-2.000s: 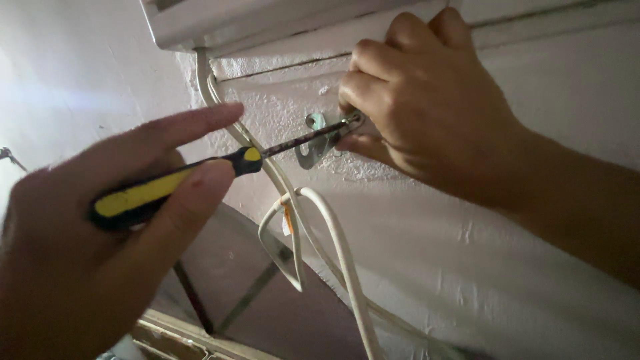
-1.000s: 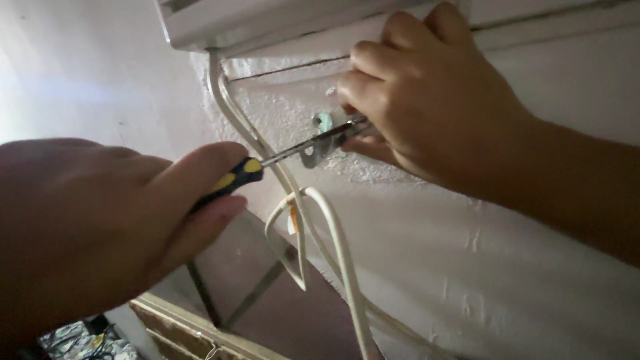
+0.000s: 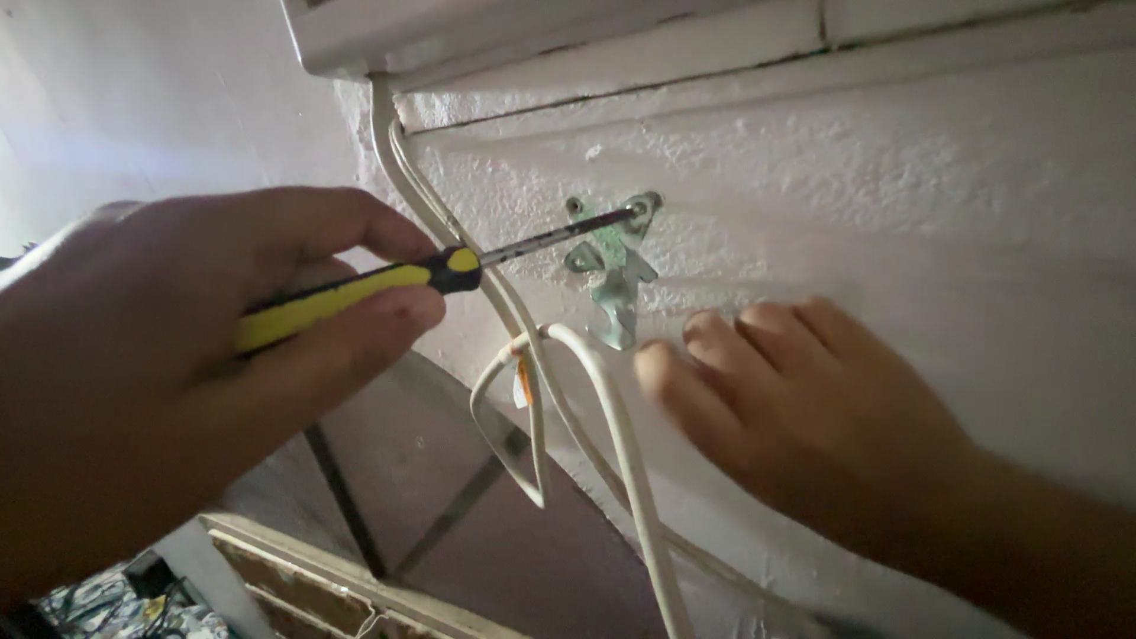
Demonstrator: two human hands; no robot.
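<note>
My left hand (image 3: 266, 355) grips a screwdriver (image 3: 355, 302) by its yellow and black handle. The tip of its shaft meets a screw at the upper right of a metal bracket (image 3: 612, 266), which lies against the wall. Bits of pale green show on the bracket. Below and right of the bracket is my right hand (image 3: 781, 390), fingers curled close to the wall; whether anything is inside them is hidden.
White cables (image 3: 621, 417) hang in a loop below the screwdriver, bearing a small orange and white tag (image 3: 523, 382). A pale casing (image 3: 497, 35) spans the top. Wooden furniture (image 3: 328, 577) stands lower left, near cluttered items (image 3: 133, 603).
My right hand has come away from the bracket, down and right, uncovering it. The screwdriver is still in my left hand, with its tip now visible at the upper right screw.
</note>
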